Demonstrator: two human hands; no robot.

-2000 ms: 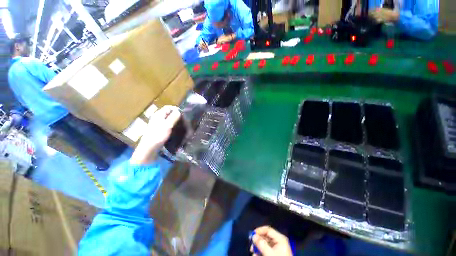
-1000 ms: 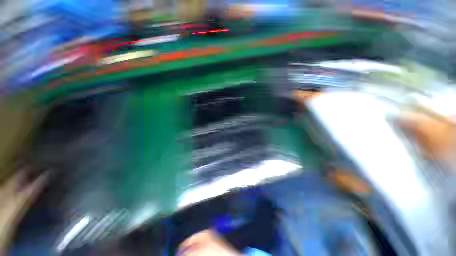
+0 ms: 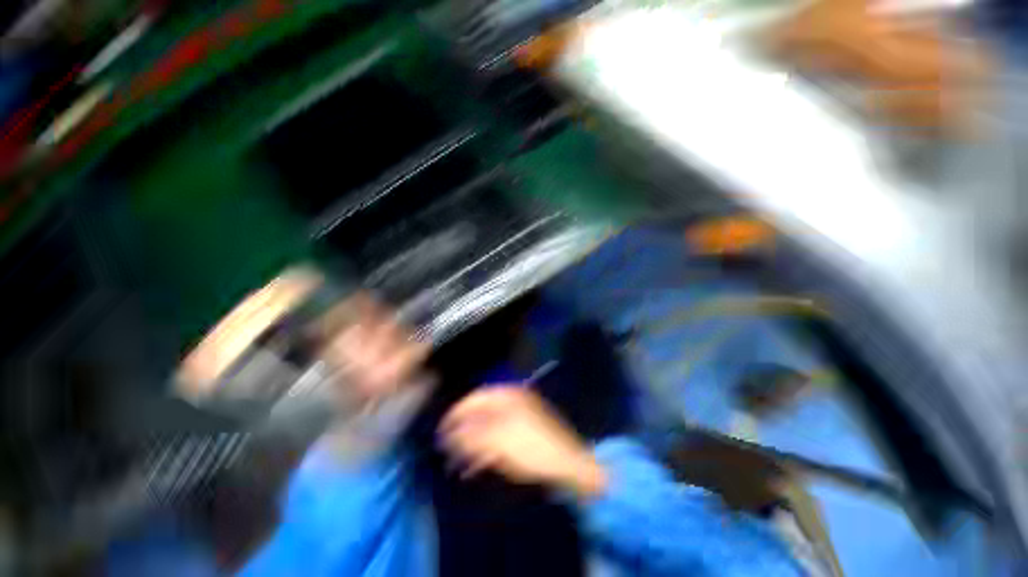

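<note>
The frame is strongly blurred. My left hand (image 3: 378, 355) is in front of the tray's near left side, with a flat, pale-and-dark piece, apparently a display module (image 3: 250, 336), held at its fingers. My right hand (image 3: 513, 434) is right of it and lower, fingers curled in front of a dark area; whether it holds anything small cannot be told. The clear blister tray (image 3: 513, 271) lies tilted in view behind both hands, with dark modules in its pockets. Its near edge shines white.
A large white machine (image 3: 744, 124) fills the upper right, with orange parts (image 3: 733, 234) along its near side. The green bench (image 3: 197, 214) spans the left and top, with a red streaked row at upper left. A dark ridged stack (image 3: 197, 462) is at lower left.
The view has swung right, away from the carton, and tilted. My left hand has come from the tray stack to beside my right hand, which is now higher in view.
</note>
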